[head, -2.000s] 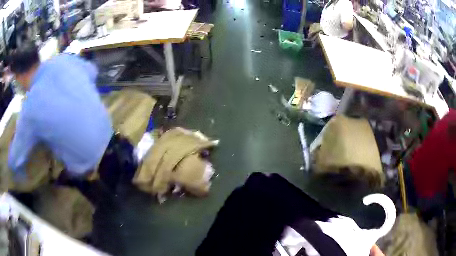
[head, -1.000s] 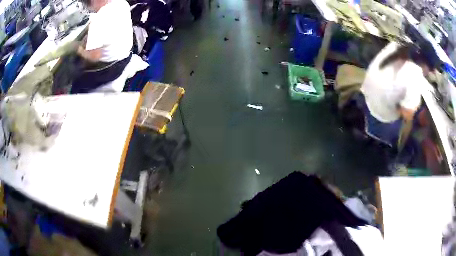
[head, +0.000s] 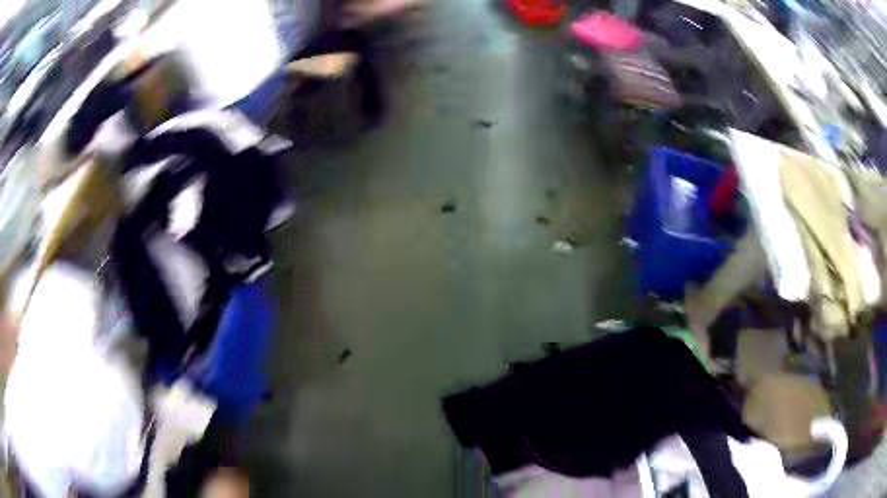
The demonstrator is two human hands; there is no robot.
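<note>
A black-and-white garment [head: 593, 404] hangs at the bottom right, its black part spread out and white and pale cloth below it. A white hanger [head: 833, 457] with a curved hook shows at the garment's right end. My right hand is not in view; the hanger's lower part is cut off by the bottom edge. A small blurred skin-toned patch at the bottom left edge may be my left hand [head: 226, 484]; its fingers cannot be made out.
A dark green floor aisle [head: 389, 292] runs ahead, with scraps on it. At left are a person in white [head: 73, 389], a black-and-white cloth heap [head: 199, 214] and a blue bin [head: 238, 350]. At right are another blue bin [head: 671, 229] and hanging khaki cloth [head: 822, 233].
The view has moved forward along the aisle past the white tables and green basket. The person in white and blue bins are nearer. The garment stays low right; the hanger hook shows again.
</note>
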